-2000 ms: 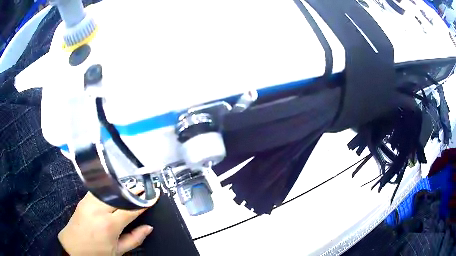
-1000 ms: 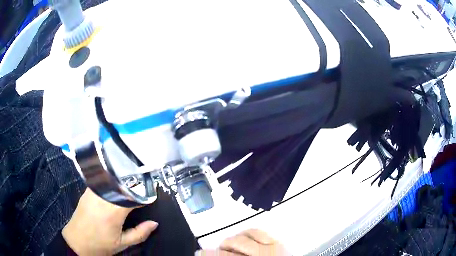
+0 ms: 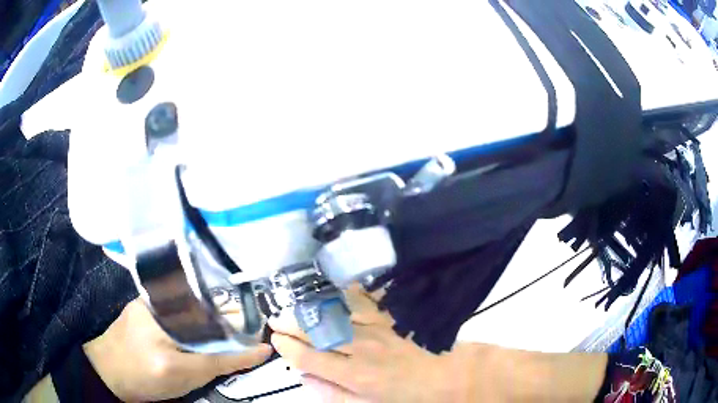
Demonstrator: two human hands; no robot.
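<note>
The lockstitch sewing machine [image 3: 338, 94] has a white head with a blue stripe. My left hand [image 3: 169, 358] is at the lower left, its fingertips partly behind the shiny curved guard [image 3: 177, 303]. My right hand [image 3: 354, 354] reaches in from the right, fingers beside and partly behind the grey-blue cylinder [image 3: 327, 323]. The fingers of both hands meet close to the needle area; whether they hold cloth there is hidden. The dark checked cloth [image 3: 47, 260] lies at the left. The plain black strip is not clearly visible.
A bundle of black cut strips [image 3: 606, 118] hangs around the machine arm, its fringed ends low over the bed at the right. A grey ribbed post [image 3: 132, 43] stands on the head. Blue and dark red items show at the right edge.
My right hand has come in from the bottom edge to the needle area. My left hand remains by the guard. The black strip seen below the needle no longer shows there. The view has shifted slightly.
</note>
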